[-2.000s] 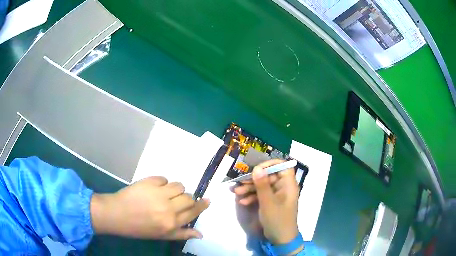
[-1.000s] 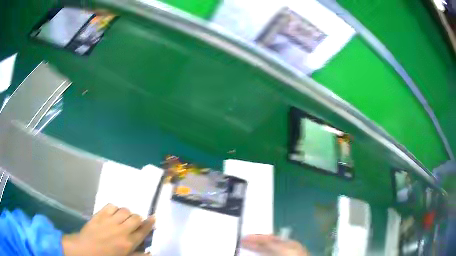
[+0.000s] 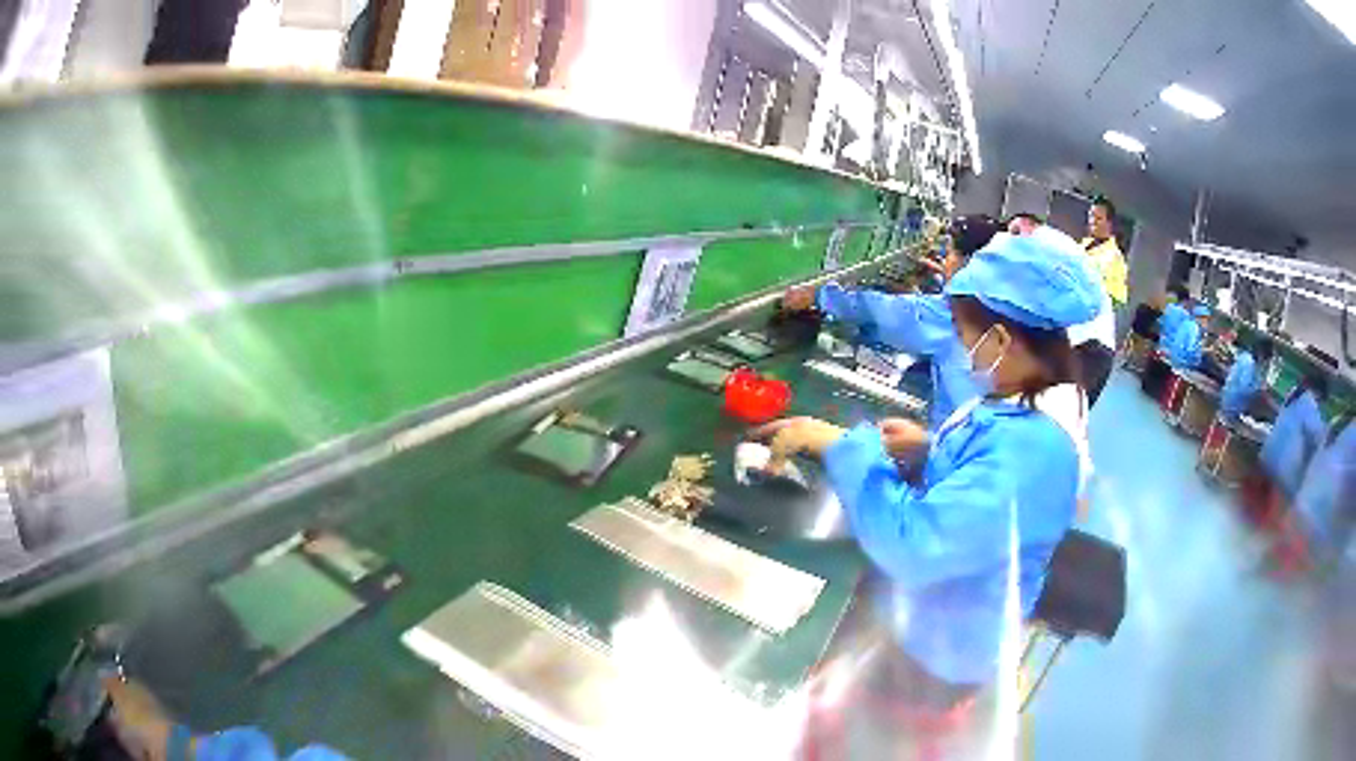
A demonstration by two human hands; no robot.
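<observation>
My right hand [image 3: 137, 720] shows small and blurred at the bottom left corner, with a blue band and blue sleeve behind it. It is at the edge of a dark tablet assembly [image 3: 78, 687], which the picture's edge partly cuts off. Whether the fingers hold the tweezers or the tablet cannot be told. My left hand is out of the picture. Another open tablet assembly [image 3: 298, 598] lies on the dark-green bench.
Pale strips [image 3: 513, 654] lie nearer the front, more strips [image 3: 699, 562] beyond. Another tablet [image 3: 577, 446], a brownish pile [image 3: 683, 486] and a red container [image 3: 756, 396] are farther along. A person in a blue smock and cap [image 3: 967, 520] works at right. A green partition [image 3: 491, 320] borders the bench.
The view has swung right and up along the line. The tablet worked on has moved to the bottom left corner, and my left hand has left the picture.
</observation>
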